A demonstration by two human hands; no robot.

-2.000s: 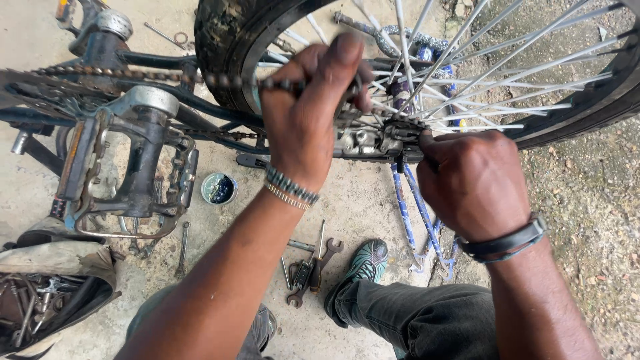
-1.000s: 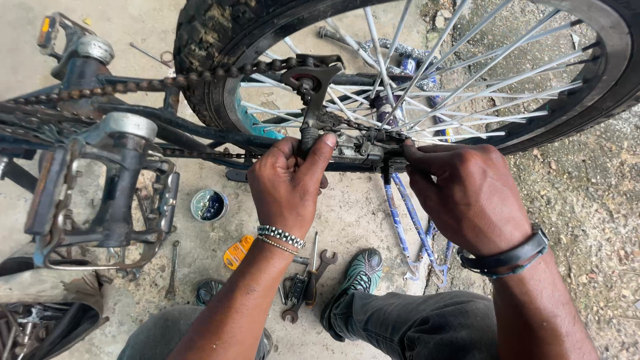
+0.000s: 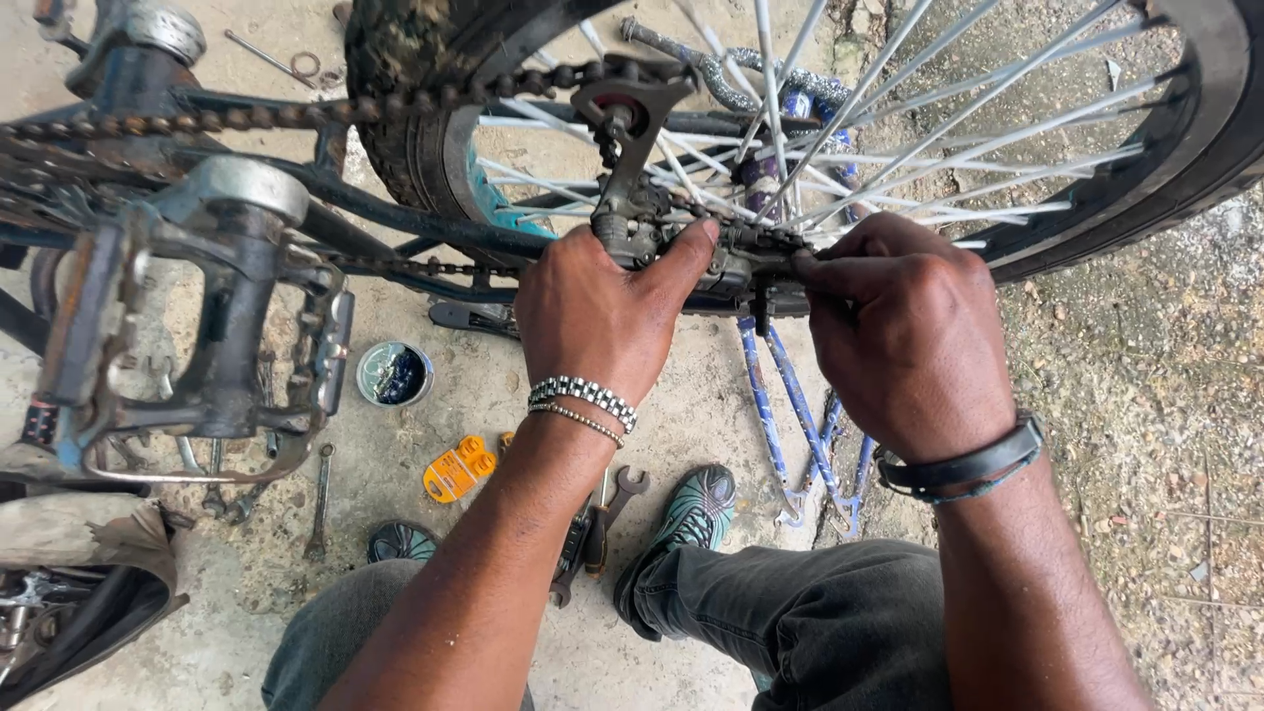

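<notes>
My left hand [image 3: 612, 306] grips the body of a bicycle's rear derailleur [image 3: 632, 212], its thumb lying along the metal and its fingers hidden beneath. The derailleur cage [image 3: 642, 118] points up and away, with the rusty chain [image 3: 375, 104] running over its pulley toward the left. My right hand [image 3: 908, 326] pinches something small and dark near the axle end, just right of the derailleur; the fingers hide what it is. Behind both hands stands the spoked rear wheel [image 3: 987, 148] with its knobby tyre [image 3: 405, 128].
A pedal [image 3: 222, 326] juts up at left. On the concrete lie a tub of dark grease [image 3: 395, 373], a yellow card [image 3: 459, 469], a wrench [image 3: 321, 504] and more tools [image 3: 597, 538] between my feet. A blue bicycle frame [image 3: 790, 405] lies beyond. An open tool bag [image 3: 89, 533] sits lower left.
My left hand has come down from the chain to the derailleur body, and the cage it covered now shows. My right hand remains by the axle end.
</notes>
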